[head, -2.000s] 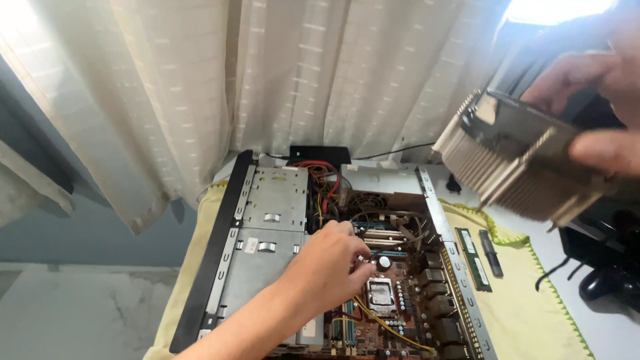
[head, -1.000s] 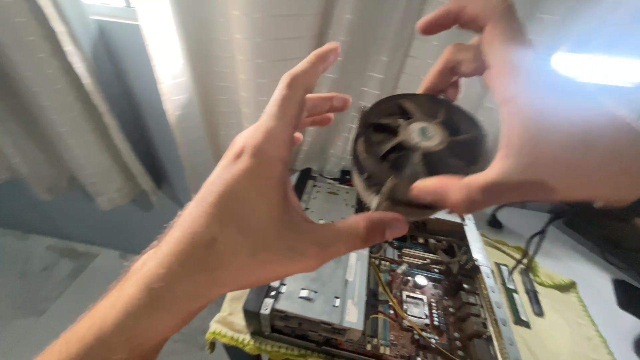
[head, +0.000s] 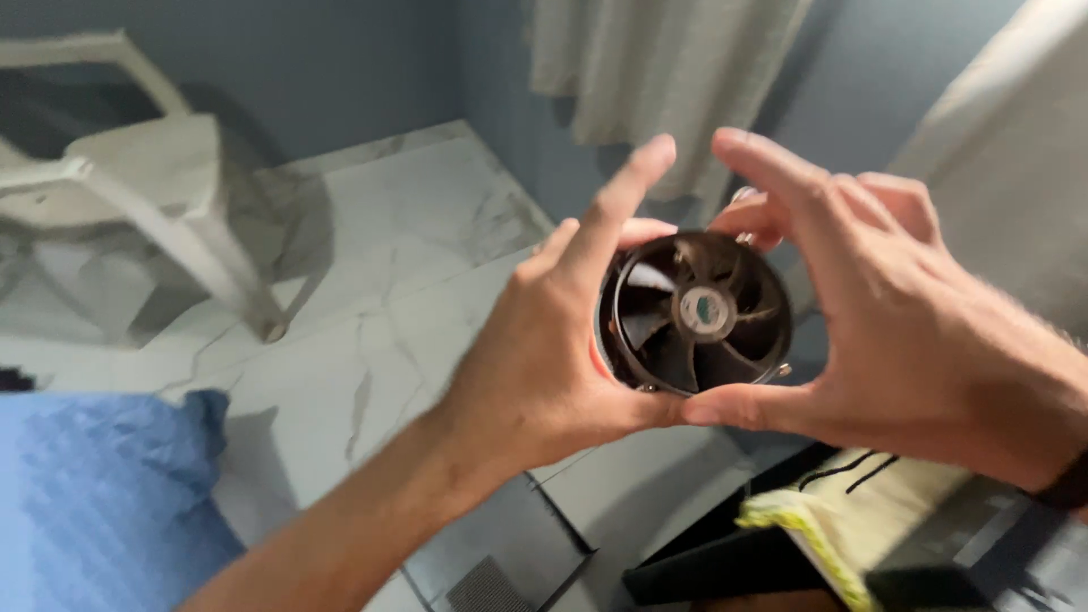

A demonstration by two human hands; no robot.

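Note:
A round CPU cooler with a dark fan (head: 739, 353) is held up in the middle of the head view, its fan side facing me. Dust shows on the blades, and the hub bears a label. My left hand (head: 544, 340) grips its left side, with the thumb below and fingers behind. On the right side, my right hand (head: 884, 314) holds it too, its thumb at the lower rim and its index finger raised. The two thumb tips meet under the fan. Most of the heatsink behind the fan is hidden.
A white plastic chair (head: 144, 170) stands at the upper left on a marble-look floor (head: 340, 340). Blue cloth (head: 110, 493) lies lower left. A computer side panel (head: 501, 544) is on the floor. At lower right, a yellow-edged cloth (head: 901, 501) covers a dark table. Curtains (head: 654, 76) hang behind.
My left hand has come from the open computer case to the cooler and now grips it together with my right hand. The view has swung left, away from the case.

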